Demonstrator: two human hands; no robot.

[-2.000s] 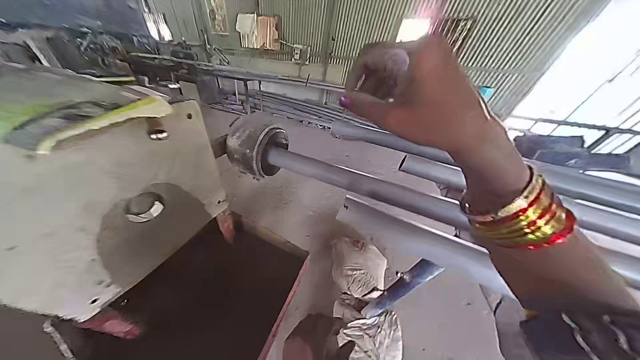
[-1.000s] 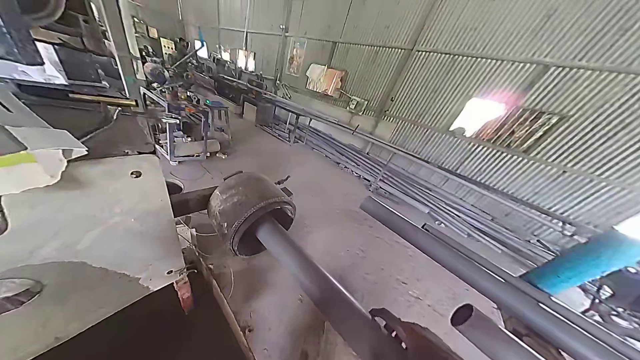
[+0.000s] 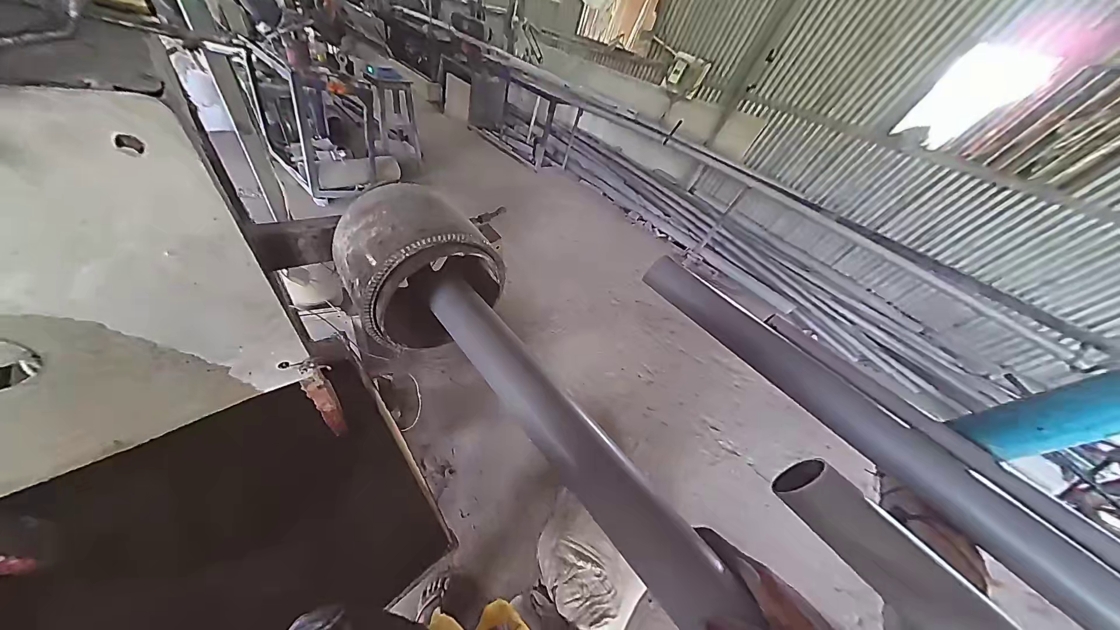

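A grey metal pipe point(image 3: 569, 437) slants from the bottom edge up to the left. Its far end sits inside the hollow of a round, dark metal housing point(image 3: 402, 227) with a toothed inner rim. Low in the view, what appears to be my right hand point(image 3: 774, 595) is wrapped against the near part of this pipe; it is mostly cut off and blurred. My left hand is not in view. On the right lie further pipes: a short one with an open end point(image 3: 866, 525) and a longer one point(image 3: 787, 376) beyond it.
A pale metal machine panel point(image 3: 131, 262) with holes stands at the left, above a dark recess point(image 3: 245, 516). A crumpled pale sack point(image 3: 582, 560) lies below the pipe. A teal tube point(image 3: 1041, 416) juts in from the right. Long metal stock point(image 3: 752, 254) lies along the corrugated wall.
Two seconds ago a raised hand with bangles was above the pipes; it no longer shows there. A hand has been at the pipe since one second ago. The view has swung considerably.
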